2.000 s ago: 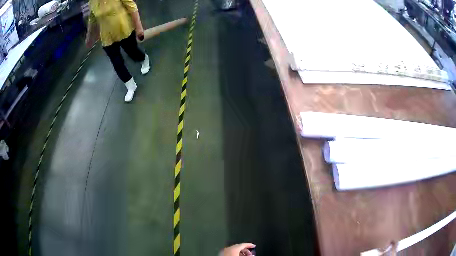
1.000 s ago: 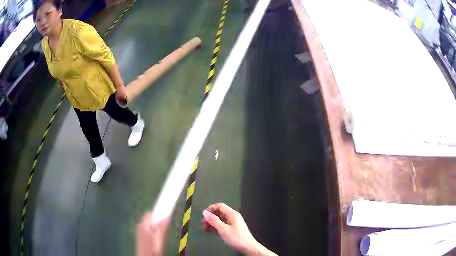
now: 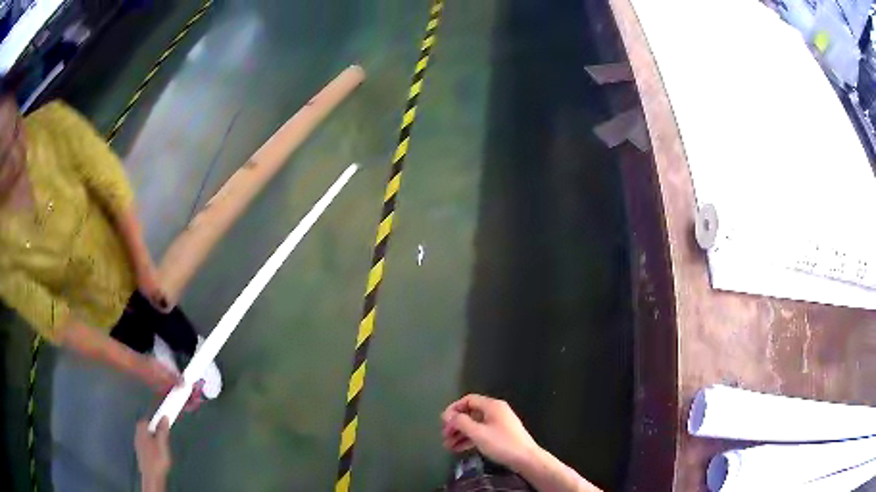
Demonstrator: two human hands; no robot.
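Observation:
A long thin white tube (image 3: pixel 261 280) slants over the floor at the left. My left hand (image 3: pixel 153 457), cut off by the bottom edge, is closed at its lower end. A hand of a person in a yellow top (image 3: pixel 67 207) also holds the tube, just above mine. Under the other arm the person holds a long brown cardboard core tube (image 3: pixel 259 173). My right hand (image 3: pixel 488 430) is empty at the bottom centre, its fingers loosely curled and not touching anything.
A brown cutting table (image 3: pixel 768 351) runs along the right. It bears printed white marker paper (image 3: pixel 778 144), a small roll end (image 3: pixel 706 227) and white paper rolls (image 3: pixel 788 415). Yellow-black tape (image 3: pixel 381 240) and a small white scrap (image 3: pixel 420 255) lie on the green floor.
The white tube has swung lower left with my left hand, and the person has come closer and taken hold of it. My right hand has moved slightly right. The table rolls sit lower right in view.

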